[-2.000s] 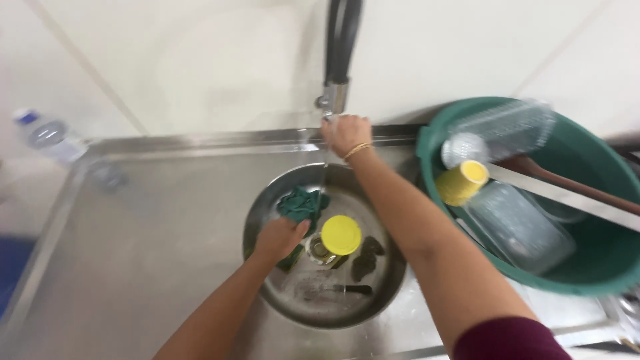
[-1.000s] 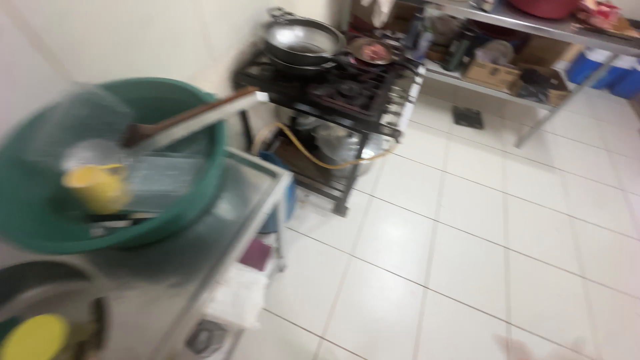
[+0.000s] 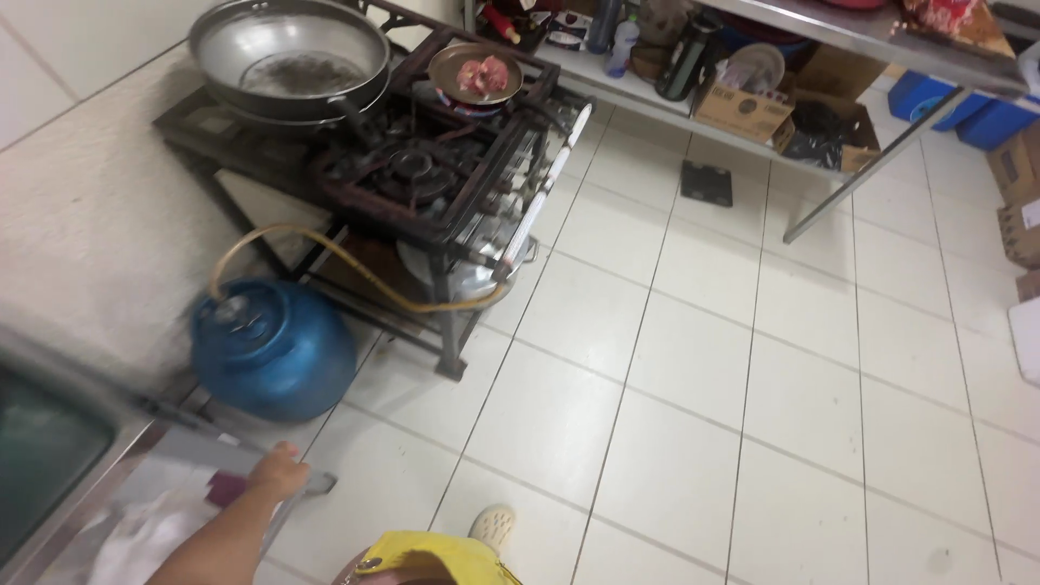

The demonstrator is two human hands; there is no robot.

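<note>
My left hand [image 3: 280,473] reaches in from the lower left, beside the metal table's leg and a maroon cloth [image 3: 226,489]. Its fingers look curled, but blur hides whether they hold anything. White cloths [image 3: 146,528] lie below the wrist. My right hand is out of view. Up the frame stands a gas stove [image 3: 414,175] with a large metal wok [image 3: 292,69] and a small pan [image 3: 445,77] holding pieces of raw meat [image 3: 483,75]. A blue gas cylinder [image 3: 272,349] with a yellowish hose stands beside the stove.
The steel counter's edge [image 3: 122,447] runs along the left. A metal shelf table [image 3: 812,28] holds bottles and a cardboard box [image 3: 741,110] on its lower level. A black floor scale [image 3: 706,184] lies on the tiles. Blue containers [image 3: 934,99] stand at the upper right.
The view has swung right, from sink to stove and floor. Two seconds ago my left hand was at a green cloth in the metal basin and my right hand at the tap; my right hand has left view.
</note>
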